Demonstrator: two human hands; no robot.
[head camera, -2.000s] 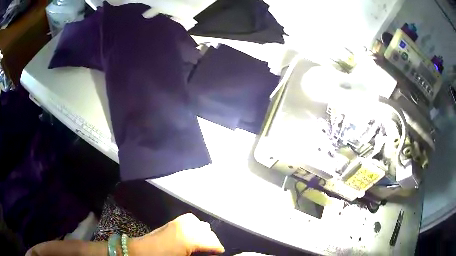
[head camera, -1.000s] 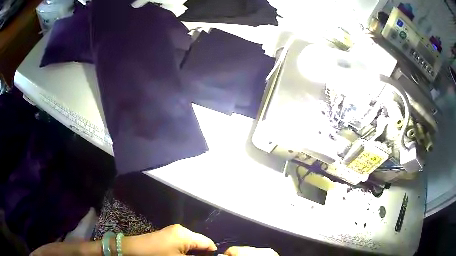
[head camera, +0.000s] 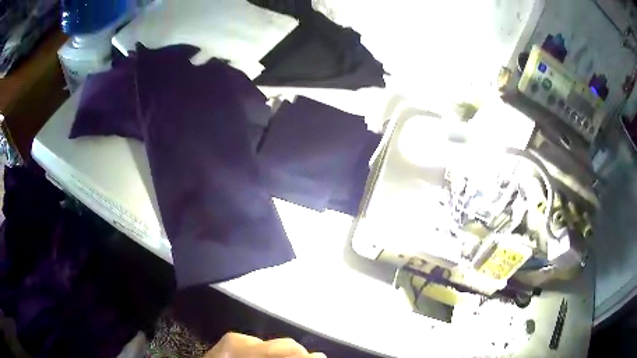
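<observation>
One of my hands, by its place my left hand (head camera: 262, 347), is cut off by the bottom edge; only its back and knuckles show, and its fingers are hidden. My right hand is not in view. A long dark purple panel (head camera: 209, 175) lies on the left of the table, its near end at the table's front edge. A stack of small purple panels (head camera: 311, 154) lies between it and the overlock machine (head camera: 412, 189). The needle area (head camera: 482, 196) is washed out by lamp glare.
Black cut pieces (head camera: 318, 56) and a white sheet (head camera: 209, 28) lie at the back. A blue-topped bottle (head camera: 87, 42) stands at the back left. A purple heap (head camera: 77, 259) hangs low at left. Dark tweezers or snips (head camera: 558, 324) lie right of the machine. A control panel (head camera: 562, 91) is at upper right.
The view has tilted up, so the table sits lower in the picture. My left hand shows less, its bracelets are out of view, and the right hand has left the picture.
</observation>
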